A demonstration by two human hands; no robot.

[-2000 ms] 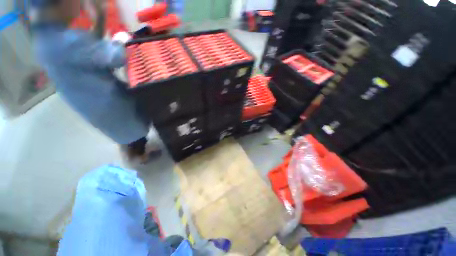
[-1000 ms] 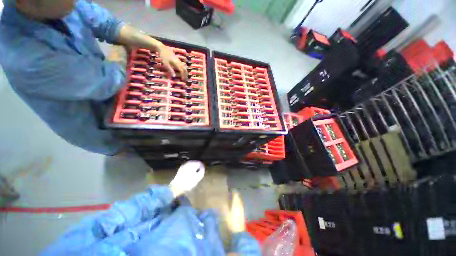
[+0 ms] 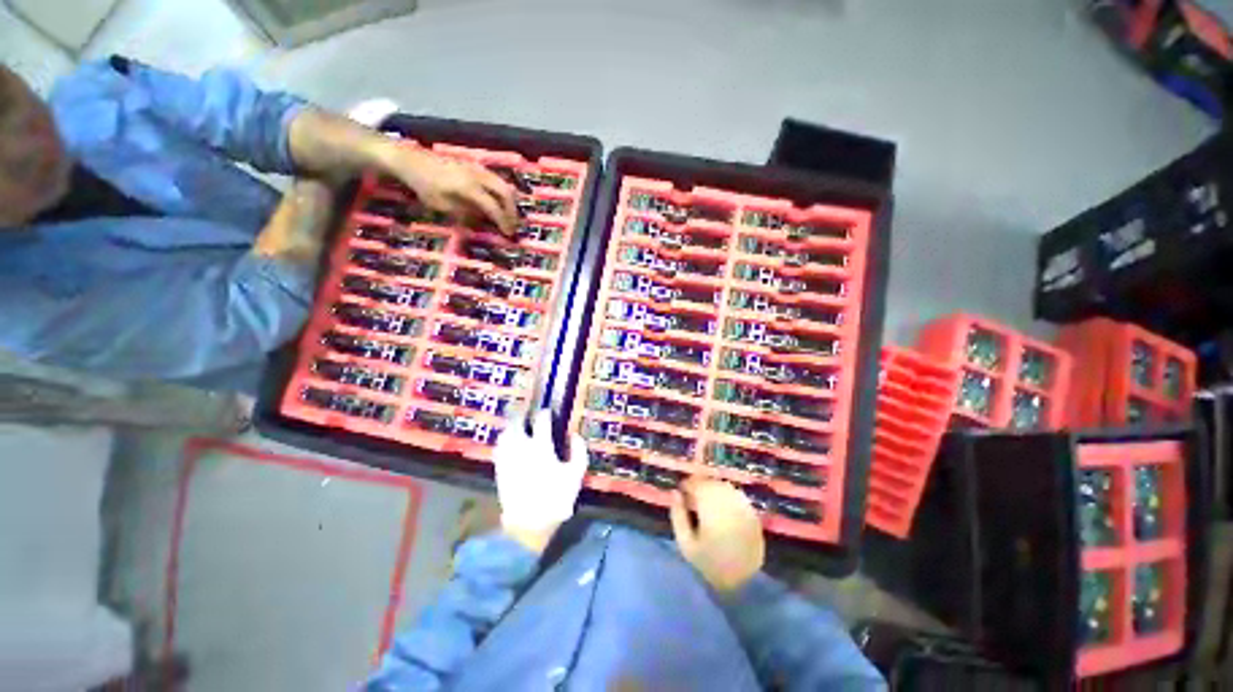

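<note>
Two black crates stand side by side in front of me, each with a red tray on top, the left tray (image 3: 430, 325) and the right tray (image 3: 722, 354). Both trays hold rows of dark circuit boards. My left hand (image 3: 538, 473), in a white glove, is at the near left corner of the right crate, fingers apart, reaching over the gap between the crates. My right hand (image 3: 719, 530), bare, is at the near edge of the right tray with its fingers curled; whether it grips the tray, a board or the rim cannot be told.
Another person's hand (image 3: 467, 189) rests over the left tray's far part. At the right stand a ribbed red tray stack (image 3: 906, 439), further filled red trays (image 3: 1003, 372) and a black crate with a filled tray (image 3: 1130, 557). Red floor tape (image 3: 400, 561) lies at the lower left.
The view has moved in close over the two crates. My hands have come forward from short of the crates to the right crate's near edge. The other person's hand stays over the left tray.
</note>
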